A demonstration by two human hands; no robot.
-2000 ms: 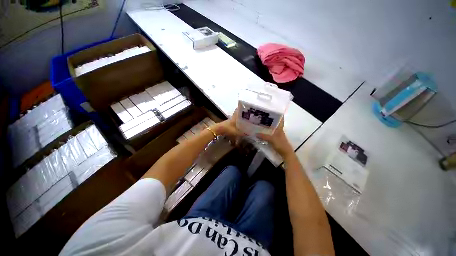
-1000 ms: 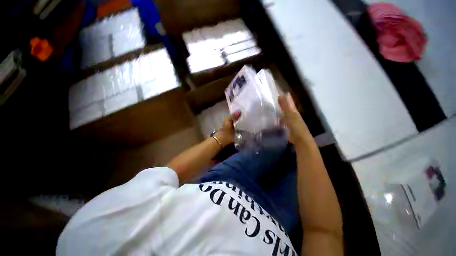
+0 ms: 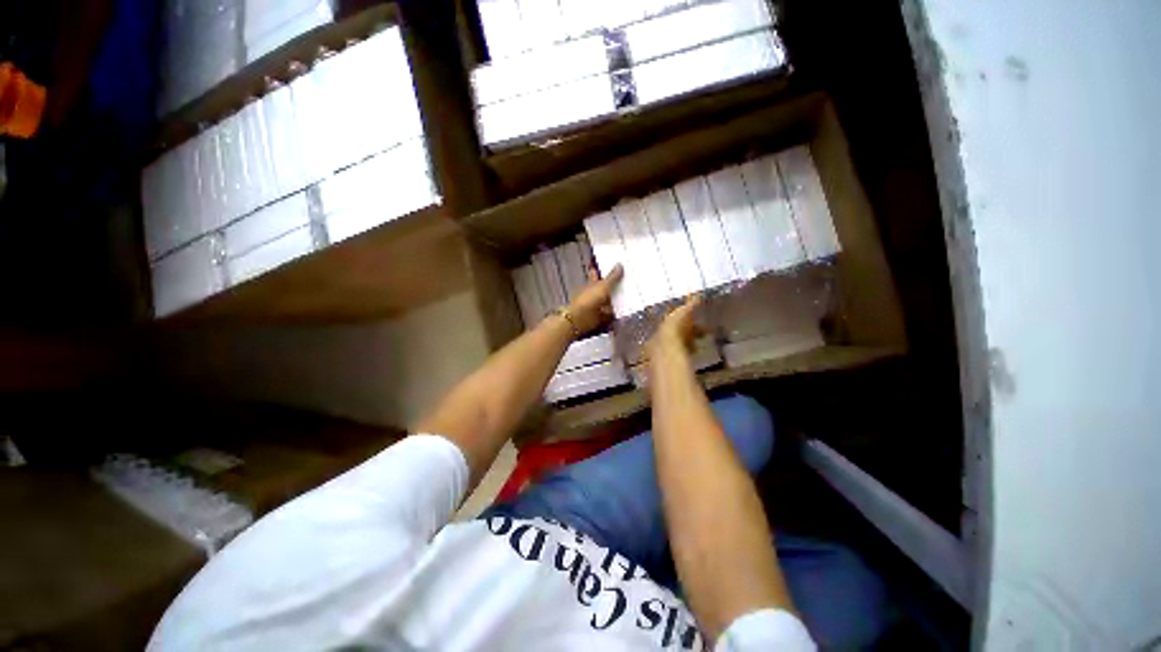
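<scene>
An open shipping carton point(image 3: 879, 287) holds white retail boxes, with a raised upright row point(image 3: 713, 236) over its middle and right and lower boxes at the left. My left hand point(image 3: 591, 303) is on the left side of the row's leftmost retail box point(image 3: 609, 261). My right hand point(image 3: 675, 331) is at the near side of the same end, against clear wrap film point(image 3: 764, 306). Together they hold this end from two sides. Some fingertips are hidden behind the box and film.
Neighbouring filled cartons stand at the upper left point(image 3: 439, 115) and behind point(image 3: 509, 163). A closed carton point(image 3: 77, 535) is at the lower left with a white ridged strip point(image 3: 178, 503) on it. The white bench point(image 3: 1069, 255) edge runs down the right. My knees are near the carton.
The view has turned down and left towards the cartons. My hands have moved from above my lap into the open carton, and the bagged boxes now stand at the left end of the row.
</scene>
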